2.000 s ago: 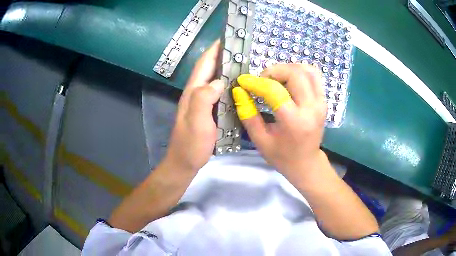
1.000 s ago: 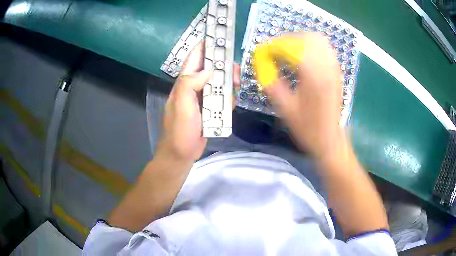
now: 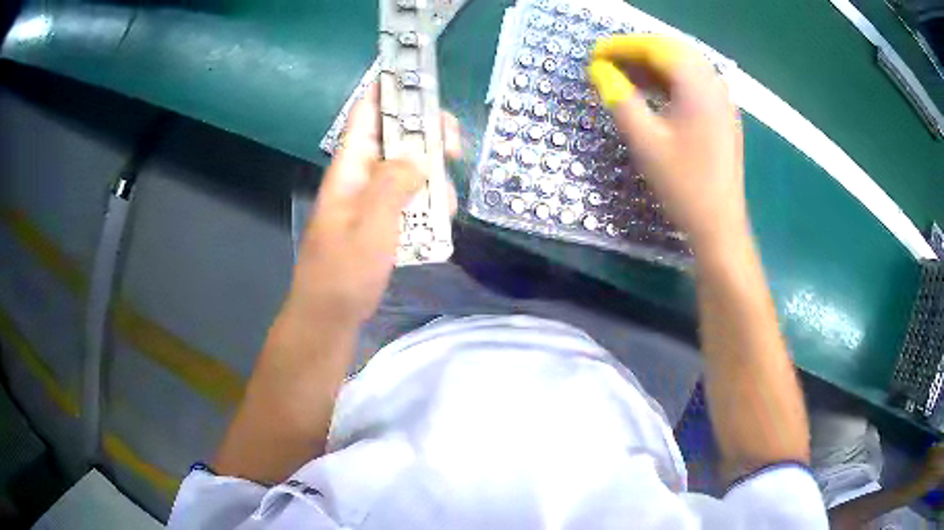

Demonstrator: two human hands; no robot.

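My left hand (image 3: pixel 357 212) holds a long narrow grey bar fixture (image 3: pixel 414 145) nearly upright in the view, its top end cut off by the picture's edge. Several small round components (image 3: pixel 411 79) sit in its upper seats. The clear blister tray (image 3: pixel 580 230), with a dense grid of round components, lies to the right. My right hand (image 3: pixel 688 135), with yellow finger cots on thumb and index finger, is over the tray's upper right part. Its two fingertips are close together at the components; whether they grip one cannot be told.
A second bar (image 3: pixel 336 133) lies slanted on the green bench, mostly hidden behind my left hand and the held bar. Dark ribbed stacked bars (image 3: pixel 919 331) stand at the right bench edge. A pale strip (image 3: pixel 818 135) curves behind the tray. Another person's arm (image 3: pixel 880 507) shows at lower right.
My right hand has left the bar and moved right over the tray. My left hand has moved the bar left and turned it face up. The tray's near edge has shifted a little to the left.
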